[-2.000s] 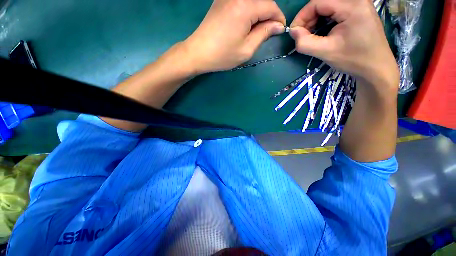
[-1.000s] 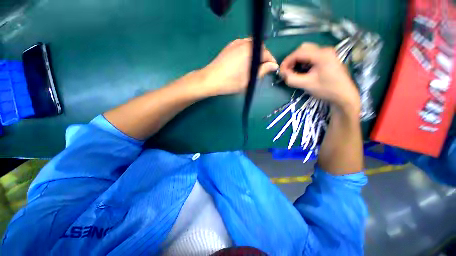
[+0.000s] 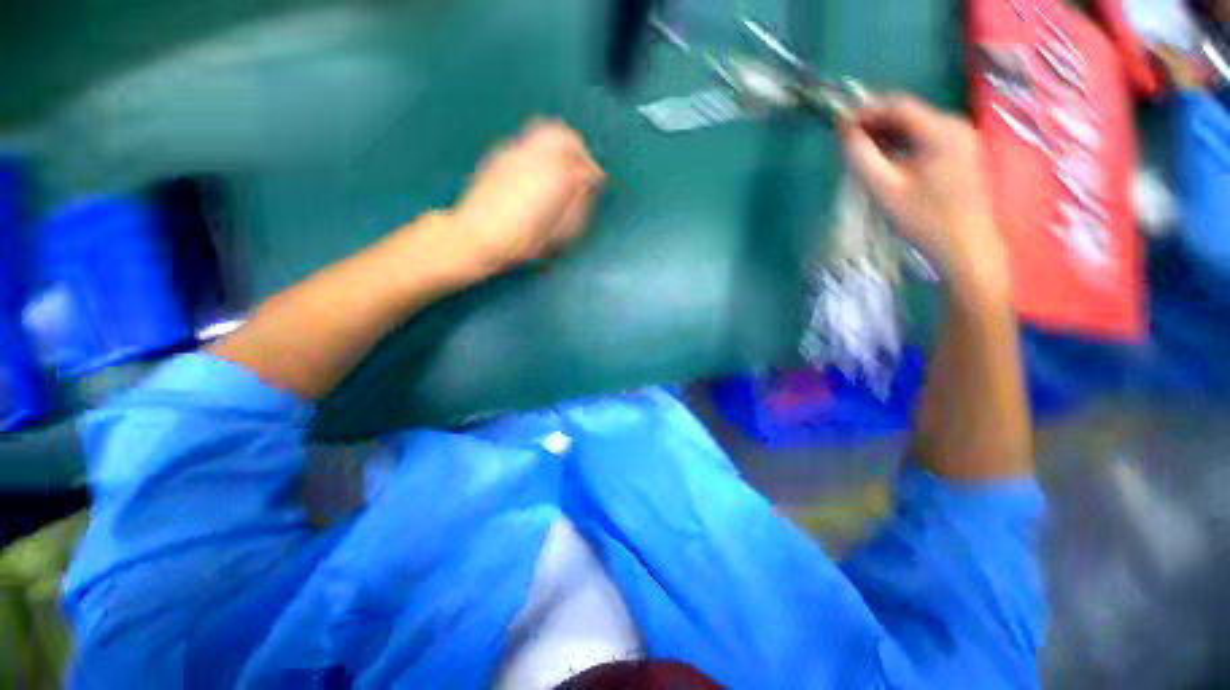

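The view is blurred. My left hand [image 3: 533, 196] is curled above the green bench [image 3: 405, 128], left of centre; I cannot see whether it holds a small part. My right hand [image 3: 924, 169] is at the upper right, thumb and forefinger close together at the right end of a loose group of strip cables [image 3: 769, 88]. The blur hides whether the fingers grip a strip. A second bundle of pale strips [image 3: 857, 317] hangs near the bench's front edge, left of my right forearm. My hands are well apart.
An orange-red board [image 3: 1066, 202] with rows of small silvery parts is at the right. A blue bin [image 3: 101, 283] stands at the left, beside a dark phone-like slab [image 3: 196, 249]. A dark object [image 3: 627, 41] is at the top centre. Blue items [image 3: 809, 404] show below the bench edge.
My hands have parted from their fingertip-to-fingertip hold. My left hand is farther left, and my right hand is at the upper strips. The view has shifted, and the black cord no longer crosses it.
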